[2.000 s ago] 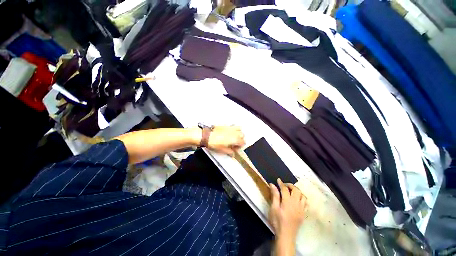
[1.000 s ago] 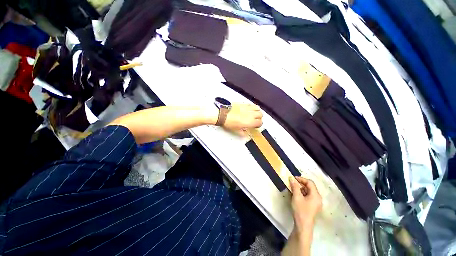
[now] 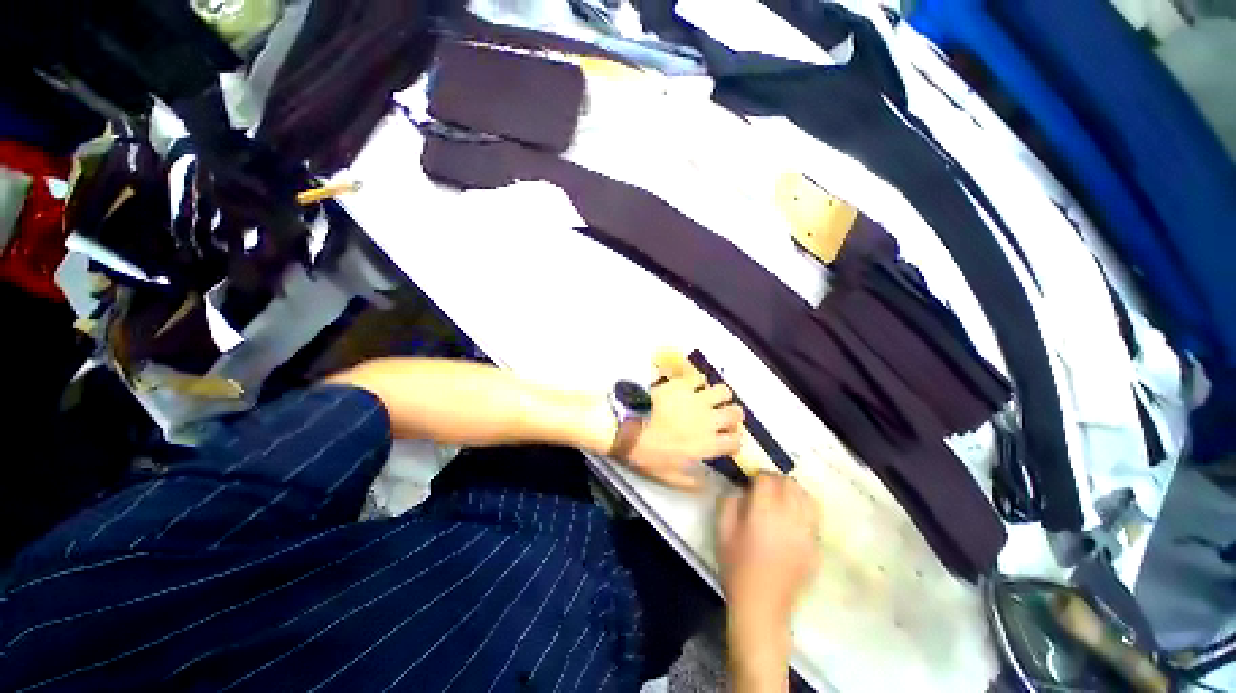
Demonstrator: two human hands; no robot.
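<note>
A small dark fabric piece (image 3: 759,431) lies near the table's front edge, mostly covered by my hands. The tan template (image 3: 674,363) shows only at its far end and by my fingers; it lies on the dark piece. My left hand (image 3: 685,422), with a watch on the wrist, lies flat over both with fingers spread. My right hand (image 3: 770,521) is blurred, its fingers bent at the near end of the piece; whether it grips anything is hidden.
Long dark brown panels (image 3: 732,291) run along the table, with a folded dark bundle (image 3: 911,332) and tan pattern card (image 3: 817,219) beyond. The iron (image 3: 1064,636) stands at the right end. Scraps (image 3: 203,257) heap at the left; blue rolls (image 3: 1084,136) lie at the far edge.
The template was slid onto the dark piece and both hands held its ends. Now my left hand has moved down over its middle, and my right hand has shifted slightly toward me and left.
</note>
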